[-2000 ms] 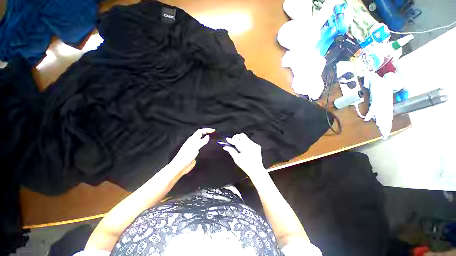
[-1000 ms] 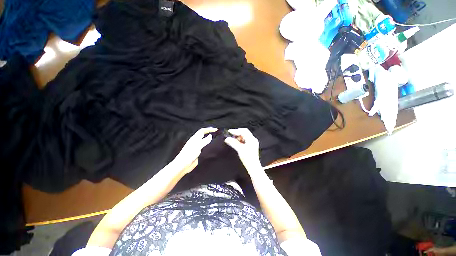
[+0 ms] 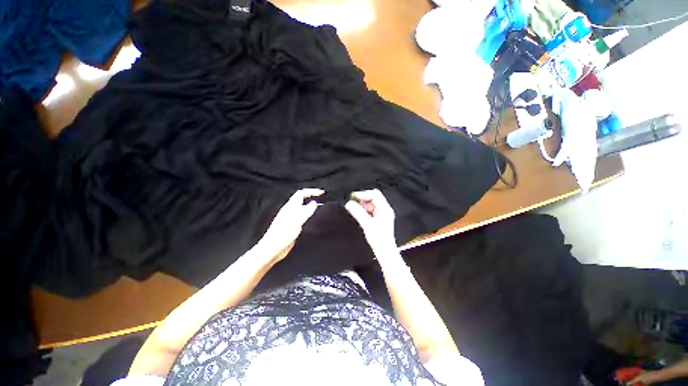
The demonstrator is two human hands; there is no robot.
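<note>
A black dress (image 3: 226, 143) is spread over the table, its label (image 3: 240, 9) at the top edge of the view. My left hand (image 3: 296, 219) grips the dress cloth near the table's front edge, fingertips bent into it. My right hand (image 3: 373, 215) is just to the right, with a gap between the hands. Its fingers are closed around something small and reddish, partly hidden; whether this is the thread snips cannot be told. The cloth between the hands looks stretched.
Blue garments (image 3: 64, 38) lie at the far left. White rounded padding (image 3: 462, 90), a white power strip (image 3: 528, 105), a black cable (image 3: 510, 172) and bottles lie at the right. Black cloth (image 3: 490, 301) is heaped below the table edge. Another person's hand (image 3: 641, 378) shows at lower right.
My hands came together a second ago and now are slightly apart again. The dark tool seen in my right hand earlier is less visible. The view has shifted slightly.
</note>
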